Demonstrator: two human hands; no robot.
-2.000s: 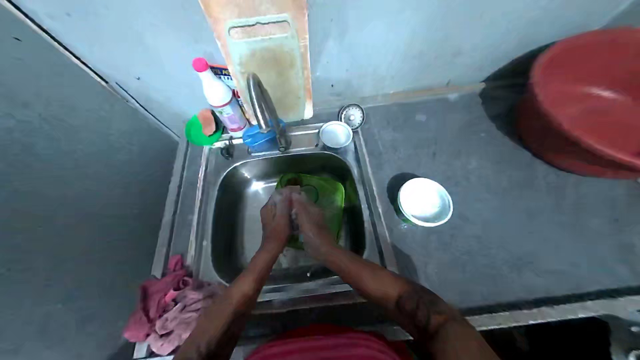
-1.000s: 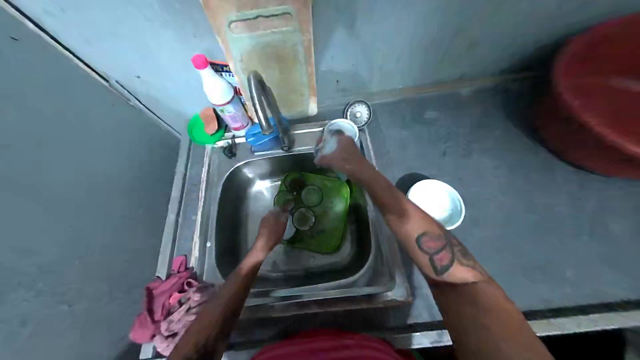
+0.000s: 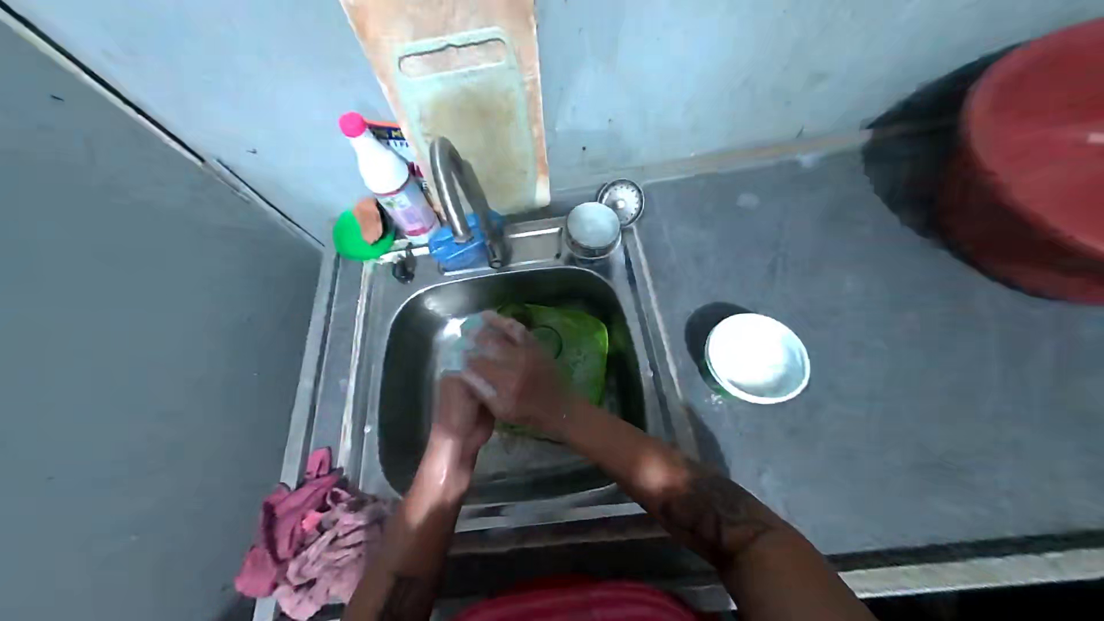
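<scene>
Over the left part of the steel sink (image 3: 398, 362), my right hand (image 3: 517, 366) and my left hand (image 3: 461, 405) are pressed together. A pale, blurred thing (image 3: 473, 332) shows at my right hand's fingers; whether it is a sponge or scrubber, I cannot tell. What my left hand holds is hidden. Beneath and to the right of the hands, a green plastic tray (image 3: 586, 349) lies in the basin with a round glass or cup on it, partly covered. A small metal cup (image 3: 593, 228) stands on the sink's back right corner, beside the drain strainer (image 3: 622, 202).
The curved faucet (image 3: 450, 185) rises behind the basin, near a white bottle (image 3: 388, 177), a green dish (image 3: 354, 237) and a cutting board (image 3: 474, 129). White bowls (image 3: 757, 358) sit on the right counter, before a large red tub (image 3: 1035, 172). Pink cloths (image 3: 315, 543) lie at front left.
My right hand was at the cup on the back right corner one second ago and has moved left and forward into the basin, where it now meets my left hand.
</scene>
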